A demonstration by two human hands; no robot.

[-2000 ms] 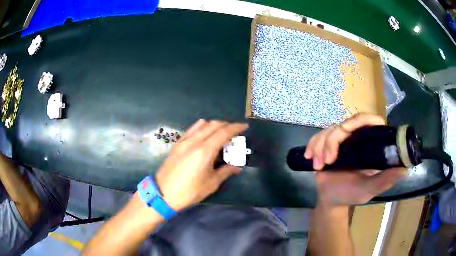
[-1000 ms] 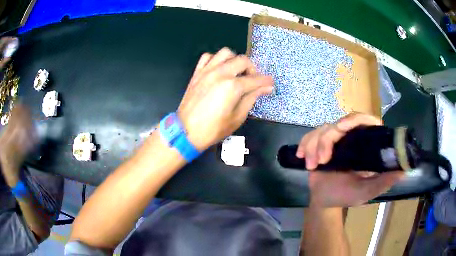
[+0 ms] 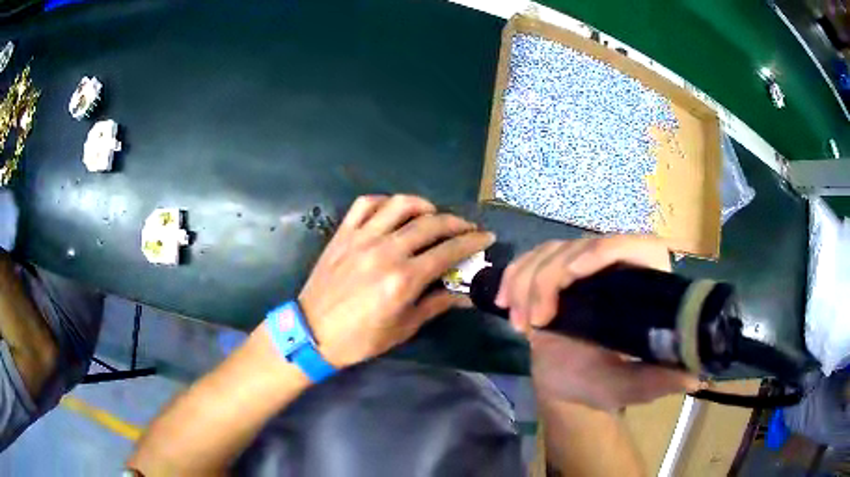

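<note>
My left hand [image 3: 387, 275], with a blue wristband, holds a small white plastic housing [image 3: 466, 272] on the dark bench between thumb and fingers. Some brassy metal shows in the housing, and my fingers hide part of it. My right hand [image 3: 578, 312] is shut on a thick black electric screwdriver [image 3: 624, 312] with a pale ring near its rear. The tool's front end is at the right side of the housing; its bit cannot be made out. A loose cluster of dark specks, possibly screws [image 3: 320, 220], lies left of my left hand.
A cardboard tray [image 3: 694, 177] of blue-white pieces stands behind my right hand, with a clear bag [image 3: 736, 186] beside it. White housings [image 3: 165, 237] and a brassy pile [image 3: 14, 116] lie at the left. A neighbour's arm [image 3: 28, 326] shows lower left. A green conveyor [image 3: 690, 47] runs beyond.
My left hand has come back from the tray to the housing. The screwdriver has moved left to meet the housing. The neighbour's hand has left the housings at the left. The view has shifted slightly.
</note>
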